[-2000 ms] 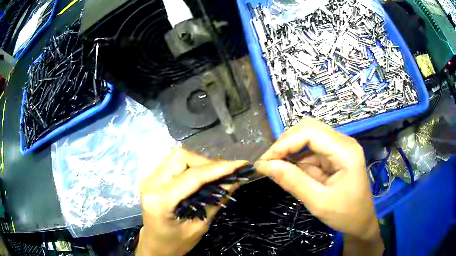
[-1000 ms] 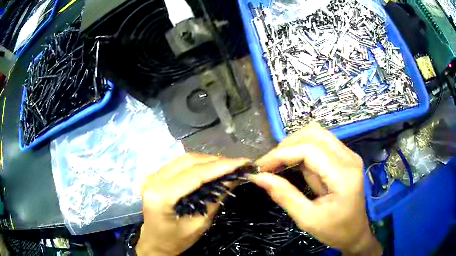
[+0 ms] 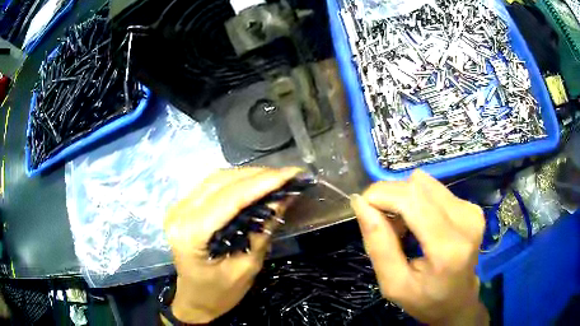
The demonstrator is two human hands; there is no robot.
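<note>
My left hand is closed around a bunch of black slender parts, several with shiny ends pointing down. One black part's end reaches the tip of the soldering iron, whose metal barrel points down. My right hand pinches a thin wire between thumb and fingertip. The wire runs up-left to the iron tip and the end of the black part. Whether they touch is too small to tell.
The right blue tray holds silver metal parts. The left blue tray holds black parts. A clear plastic bag lies between that tray and the stand base. Loose black parts lie below the bench edge. A dark fan is behind the iron.
My left hand has moved up, bringing the black parts to the iron tip. My right fingertips have drawn away from the bunch, with the wire now spanning the gap. The view has shifted slightly.
</note>
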